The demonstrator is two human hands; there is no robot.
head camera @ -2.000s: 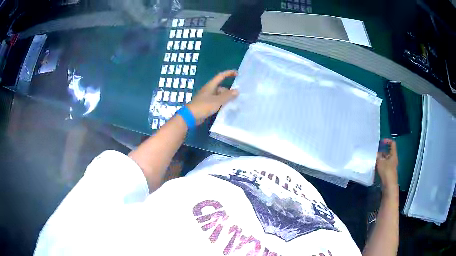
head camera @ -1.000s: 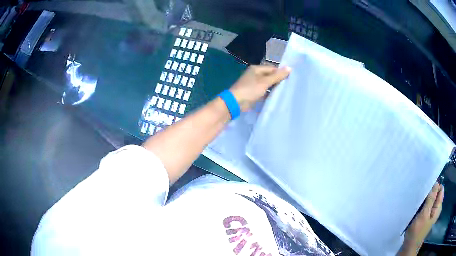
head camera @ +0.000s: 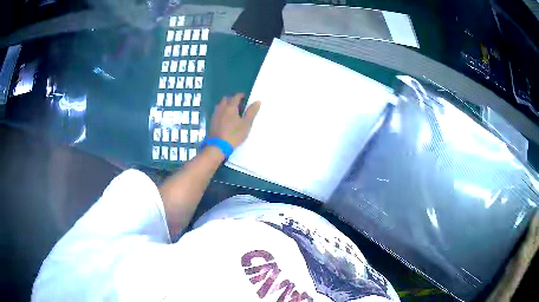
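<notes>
A white sheet (head camera: 319, 112), perhaps foam, lies flat in front of me. My left hand (head camera: 233, 124), with a blue wristband, is at its left edge. The thumb touches the edge and the fingers are apart. A large glossy clear sheet or bag (head camera: 437, 183) stretches from the white sheet's right side towards the right rim. My right hand (head camera: 521, 262) is blurred and partly cut off at the lower right rim, on the clear sheet's outer edge. Its fingertips are hard to see, but the hand appears to hold that edge.
Rows of small pale pads (head camera: 179, 82) lie left of the white sheet on the green mat (head camera: 118, 118). A black piece (head camera: 260, 20) and a long white-and-grey sheet (head camera: 337, 22) lie along the far rail (head camera: 437, 69). Shiny clear plastic (head camera: 72, 105) is at the left.
The pale sheet I lifted and moved right now shows as a glossy clear sheet at the right. The white sheet is uncovered. My left hand is back at the white sheet's left edge.
</notes>
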